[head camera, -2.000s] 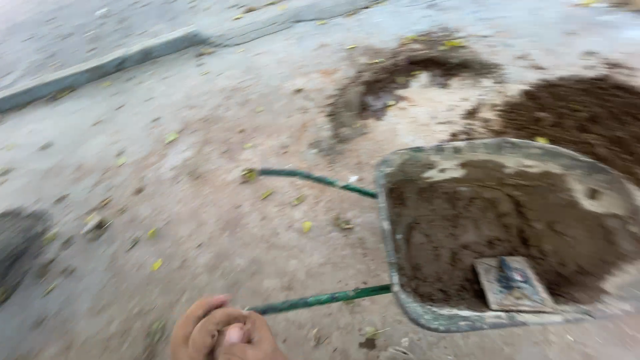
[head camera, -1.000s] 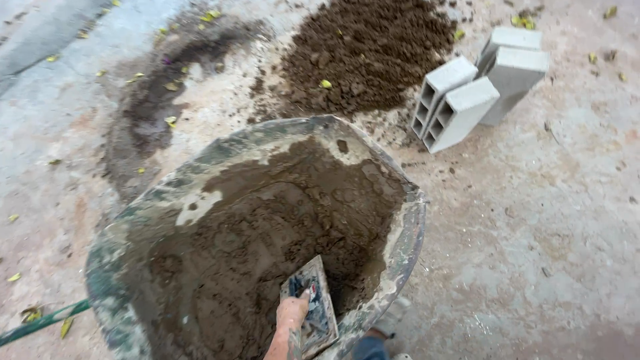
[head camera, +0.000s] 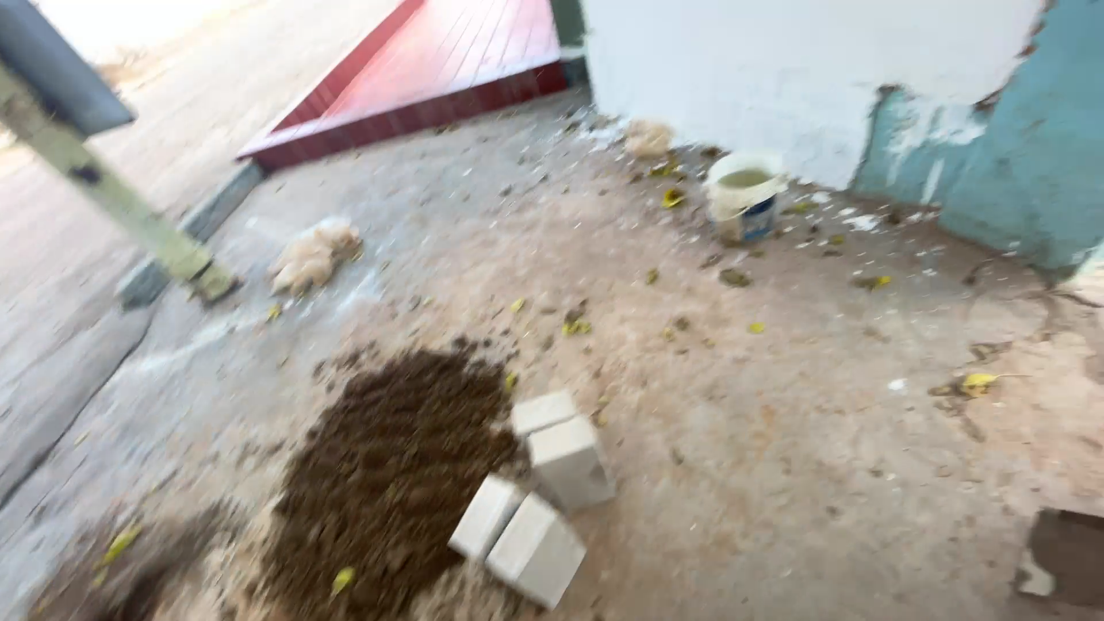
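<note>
Neither my left hand nor my right hand shows in the view now. Several pale hollow blocks (head camera: 536, 552) stand in two groups at the lower middle, touching or close to the right side of a heap of dark brown soil or sand (head camera: 388, 483). A white plastic bucket (head camera: 743, 197) with a blue label stands near the wall at the upper right. At the lower right corner, part of a flat brown-coated thing (head camera: 1069, 556) is cut off by the frame edge. The picture is blurred.
A white and teal wall (head camera: 733, 69) with peeling paint runs along the back right. A red raised platform (head camera: 448, 52) lies at the top. A leaning post (head camera: 121, 181) rises at the left by a kerb (head camera: 226, 203). A pale crumpled lump (head camera: 316, 256) and leaves dot the floor.
The view has swung far toward the wall and bucket. The wheelbarrow of wet mortar, and the hand at the trowel or float in it, have gone out of view.
</note>
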